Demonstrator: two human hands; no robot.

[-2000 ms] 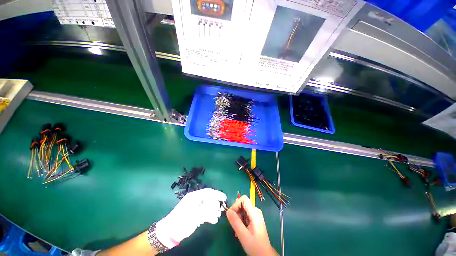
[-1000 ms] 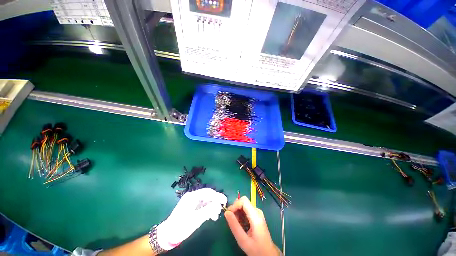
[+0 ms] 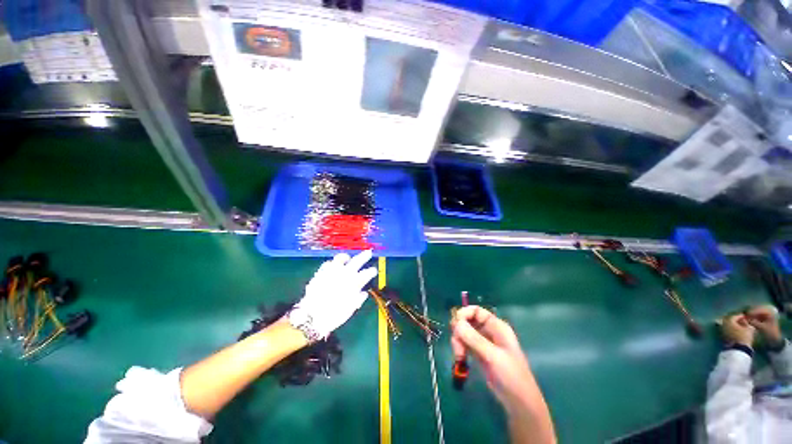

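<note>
My left hand, in a white glove, reaches over the mat to the front rim of the large blue tray. Its fingertips are at the red wires; I see nothing held in it. Black wires lie behind the red ones. My right hand, bare, is right of the yellow strip and holds a harness subassembly; its orange-faced black connector hangs below the fingers and a red wire end sticks up above them. The small black parts lie partly under my left forearm.
Two harnesses lie beside the yellow strip. A harness pile is at the far left. A small blue tray stands behind the rail. More harnesses and another person's hands are at the right. Instruction sheet hangs above.
The view has shifted right. My left hand has left the right hand and moved forward to the large tray. My right hand has moved right, and the orange-faced connector now shows below it.
</note>
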